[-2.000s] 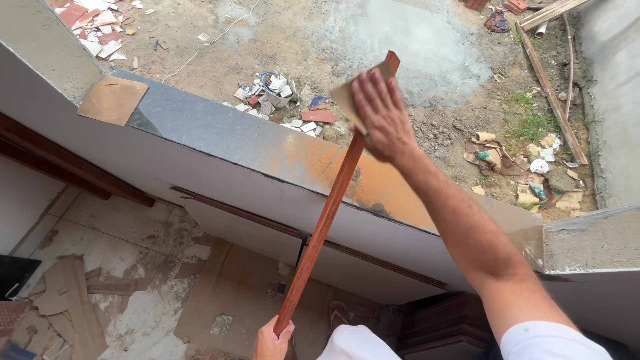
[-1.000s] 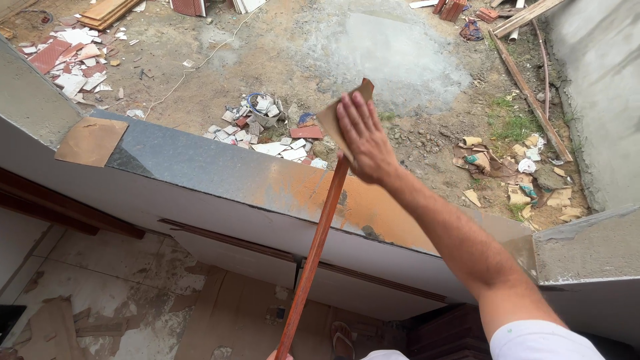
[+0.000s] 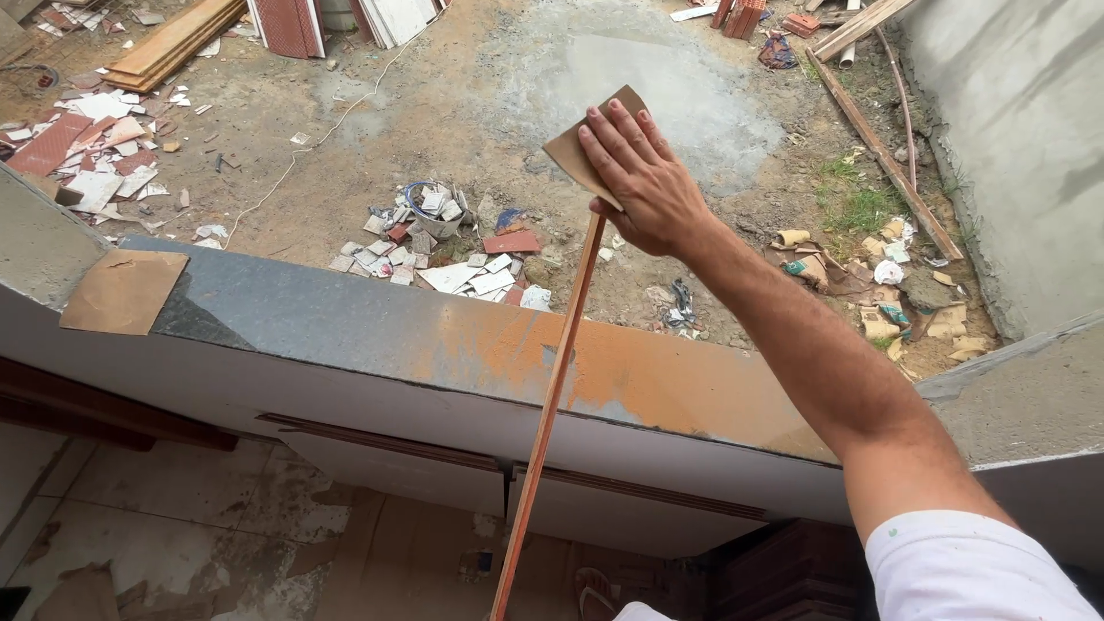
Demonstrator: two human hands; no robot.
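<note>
A long, narrow reddish-brown wooden strip (image 3: 556,379) slants up from the bottom edge across a stone window sill (image 3: 345,302). Near its upper end, my right hand (image 3: 642,177) holds a brown sheet of sandpaper (image 3: 582,159) flat under its fingers, with the thumb by the wood. Orange dust (image 3: 638,366) coats the sill's middle and right part, beneath the strip. Another brown sheet of sandpaper (image 3: 125,291) lies at the sill's left end. My left hand is out of view, and so is the strip's lower end.
Broken tiles (image 3: 492,280) and a bucket of fragments (image 3: 438,211) lie on the ground outside. Wooden boards (image 3: 177,43) rest at the upper left, and a plank (image 3: 888,155) lies by the right wall. Dark red wooden pieces (image 3: 789,569) are below the sill; a sandalled foot (image 3: 595,595) stands nearby.
My left hand, seen gripping the strip's lower end two seconds ago, has dropped out of view. My right hand stays at the upper end with the sandpaper. The view has shifted.
</note>
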